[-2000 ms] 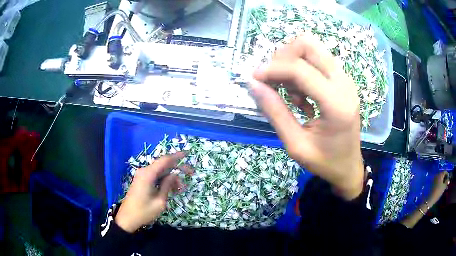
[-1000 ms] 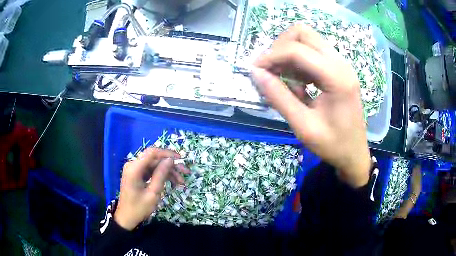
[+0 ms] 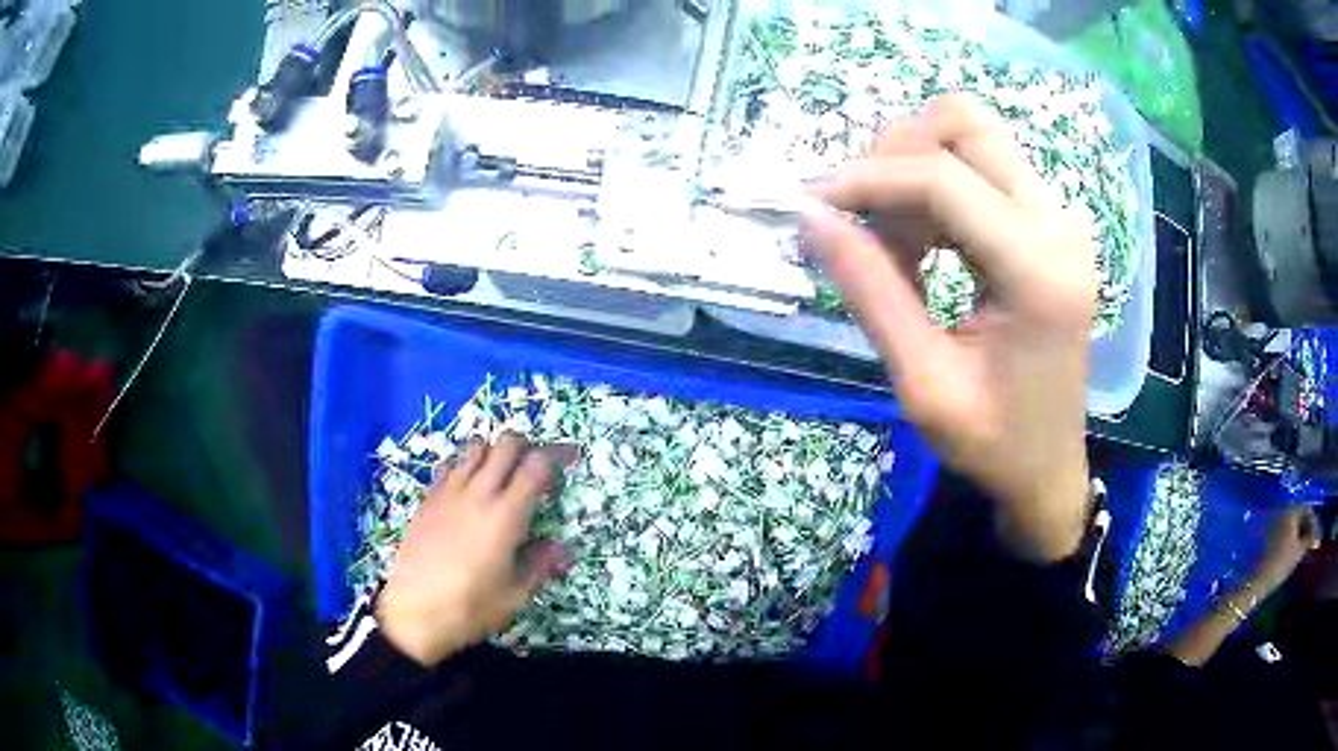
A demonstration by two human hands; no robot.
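Note:
The blue plastic bin (image 3: 484,352) in front of my body holds a heap of white connectors with green and white wires (image 3: 690,514). My left hand (image 3: 477,543) lies palm down on the heap at the bin's left side, fingers apart; I see nothing held in it. My right hand (image 3: 961,279) is raised right of the silver-white pneumatic fixture (image 3: 550,220). Its thumb and forefinger tips come near each other at the fixture's right end. Glare and blur hide whether a part is between them.
The clear tub (image 3: 1123,374), full of similar parts, stands behind my right hand. A metal strip (image 3: 715,74) rises beside it. The air cylinder (image 3: 316,154) is at the fixture's left. An empty-looking blue crate (image 3: 176,609) is lower left. A coworker's hand (image 3: 1284,543) shows at right beside another bin.
My left hand has turned palm down and spread its fingers on the heap. My right hand has moved right, a little away from the fixture's nest.

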